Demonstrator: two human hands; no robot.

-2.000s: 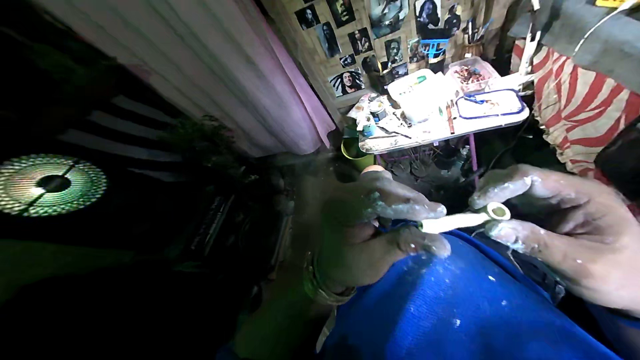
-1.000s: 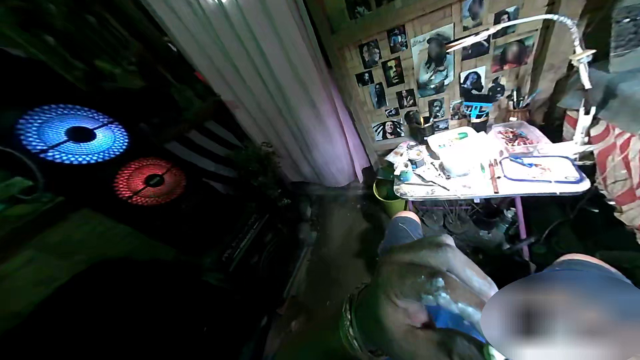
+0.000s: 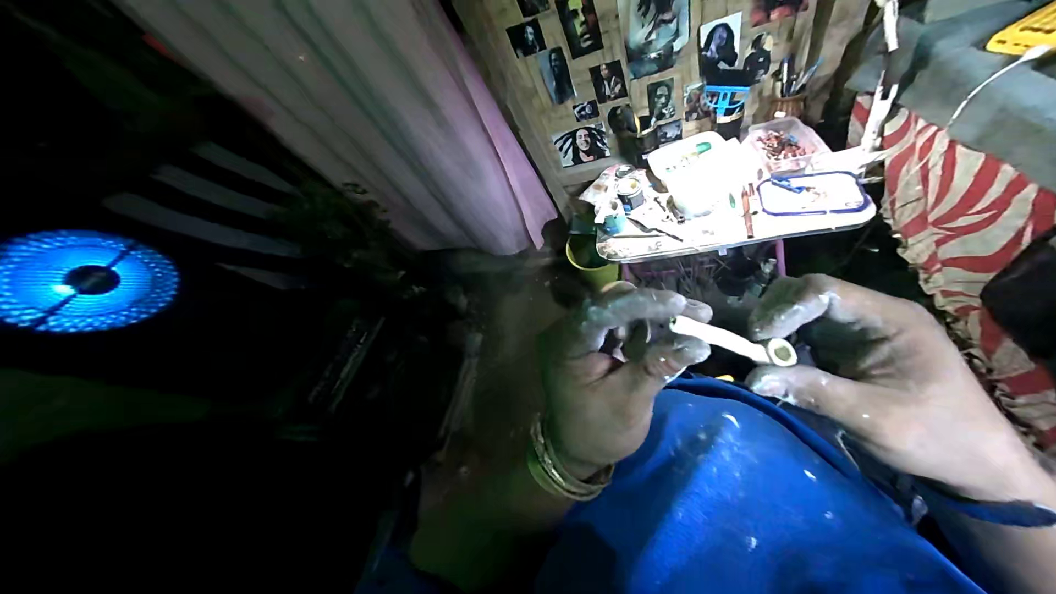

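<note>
A small white pipe-shaped piece (image 3: 719, 337), with a round hollow bowl at its right end, is held up above blue cloth (image 3: 742, 487) over my lap. My left hand (image 3: 623, 371) pinches its thin end between thumb and finger. At the bowl end is my right hand (image 3: 866, 363), its thumb and index finger on either side of the bowl, seeming to touch it. Whitish residue covers the fingertips of both hands. Bracelets ring my left wrist.
Beyond my hands stands a small table (image 3: 660, 247) with a white container (image 3: 697, 169), a plastic tub of small pieces (image 3: 784, 144) and a blue-rimmed tray (image 3: 813, 194). A yellowish bucket (image 3: 590, 260) is beside it. At left glows a blue round light (image 3: 89, 280).
My hands were low and close together a second ago, with blue cloth at them; now they are raised and apart with the white piece between them. The view has swung.
</note>
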